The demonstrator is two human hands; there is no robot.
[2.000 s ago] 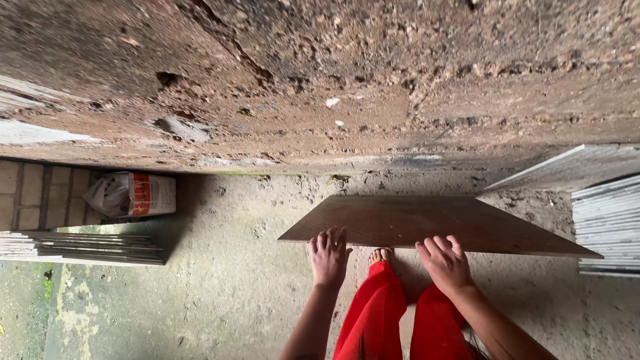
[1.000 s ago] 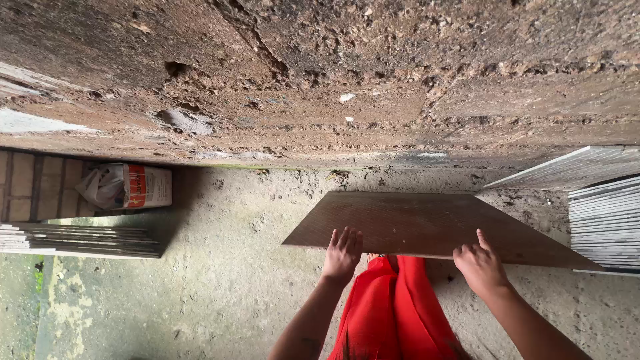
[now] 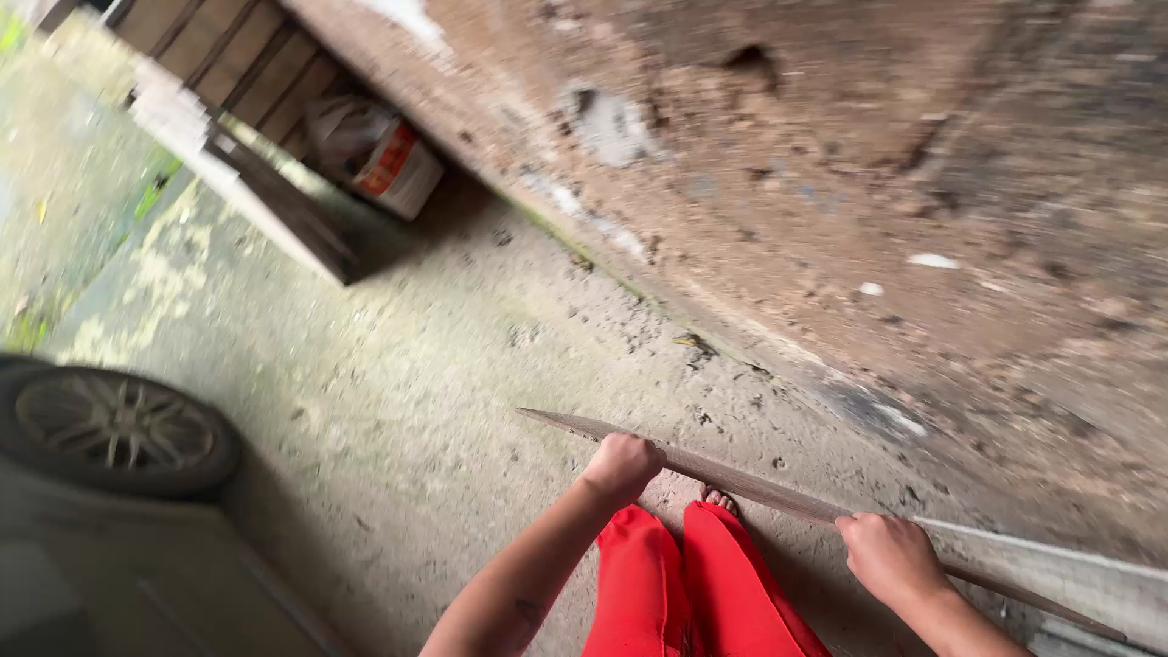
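A long brown flat panel (image 3: 757, 490), its exact material unclear, stands on edge in front of my legs, seen nearly edge-on. My left hand (image 3: 625, 467) is closed over its upper edge, left of the middle. My right hand (image 3: 890, 554) grips the same edge further right. The fingers on the panel's far side are mostly hidden. Below the panel are my red trousers (image 3: 639, 584), and the toes of one bare foot show beside it.
A rough, pitted wall (image 3: 821, 182) rises beyond the concrete floor (image 3: 411, 392). Stacked flat panels (image 3: 274, 205) and a white-and-orange bag (image 3: 397, 169) lie upper left. A car wheel (image 3: 119, 424) is at left. A pale panel (image 3: 1049, 557) leans at lower right.
The view has turned strongly, bringing the car wheel into sight. Both hands, earlier with fingers spread at the brown panel's edge, are now closed on it, and its broad face no longer shows.
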